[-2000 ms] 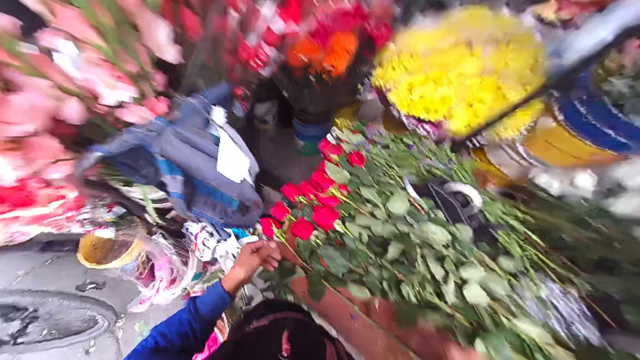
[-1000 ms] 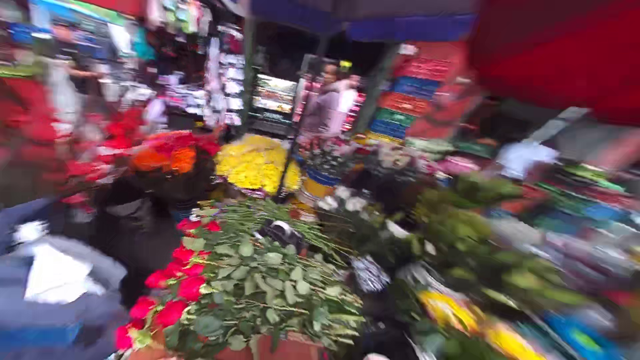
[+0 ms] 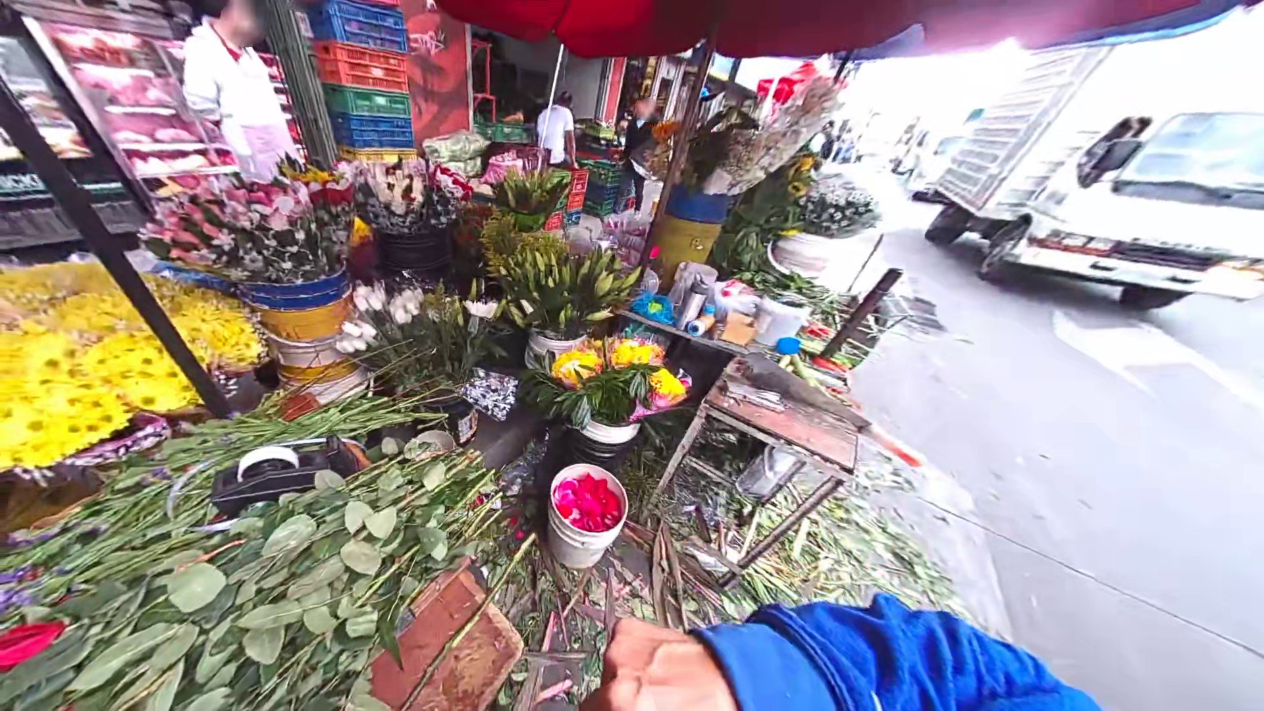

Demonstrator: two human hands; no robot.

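My right hand (image 3: 657, 670), in a blue sleeve, is at the bottom edge near the centre. Its fingers are cut off by the frame, so what it holds is hidden. My left hand is out of view. Left of the right hand lies a worn reddish wooden board (image 3: 444, 642) with a green stem (image 3: 474, 620) across it. Leafy green stems (image 3: 286, 583) cover the surface at the left, and a black tape dispenser (image 3: 286, 474) rests on them. A red rose (image 3: 30, 644) shows at the far left edge. A white bucket (image 3: 583, 543) of red petals stands beyond my hand.
Yellow flowers (image 3: 99, 355) and buckets of flowers (image 3: 296, 326) stand behind a dark pole (image 3: 118, 247). A small wooden table (image 3: 790, 420) stands right of centre, with cut leaves on the ground. People stand farther back. A white truck (image 3: 1136, 197) is on the road.
The view has swung far to the right. Two seconds ago my left hand was at the red roses; now it is out of view. My right hand has come into view at the bottom.
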